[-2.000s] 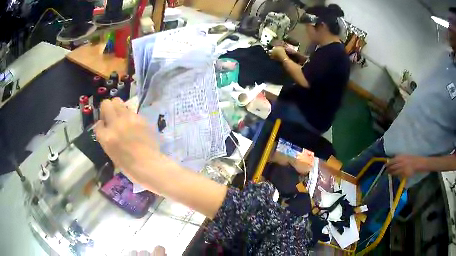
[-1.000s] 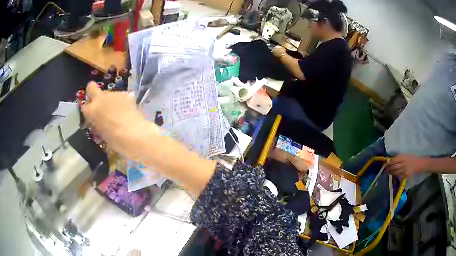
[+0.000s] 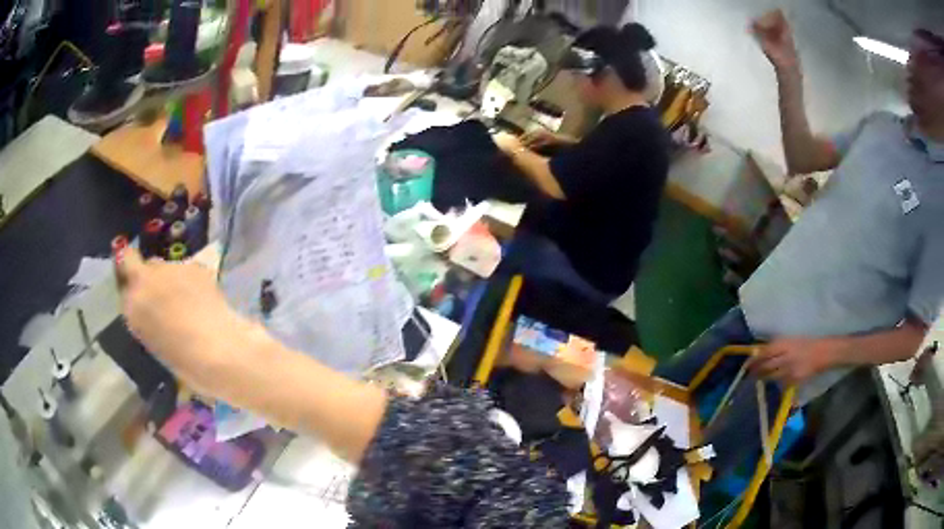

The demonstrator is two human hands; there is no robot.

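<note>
My right hand (image 3: 171, 305) reaches across to the left, the forearm crossing in front of the hanging work sheets (image 3: 311, 232). Its fingertips are at a red-topped thread cone (image 3: 121, 248), whose top shows above the fingers. The hand is blurred and hides the lower part of the cone, so I cannot tell whether it grips it. More dark thread cones (image 3: 155, 229) stand clustered just behind the hand. My left hand is out of the picture.
A smartphone (image 3: 207, 444) lies below my forearm. Upright thread posts (image 3: 62, 367) stand at the left on the blurred machine. A yellow-framed trolley (image 3: 500, 331) with cut pieces is at right. One person sits behind the table; another stands holding the trolley, one arm raised.
My right hand has moved left and forward to the red-topped cone. The fingertips at the bottom edge have left the picture. The standing person has raised an arm. The whole view has shifted.
</note>
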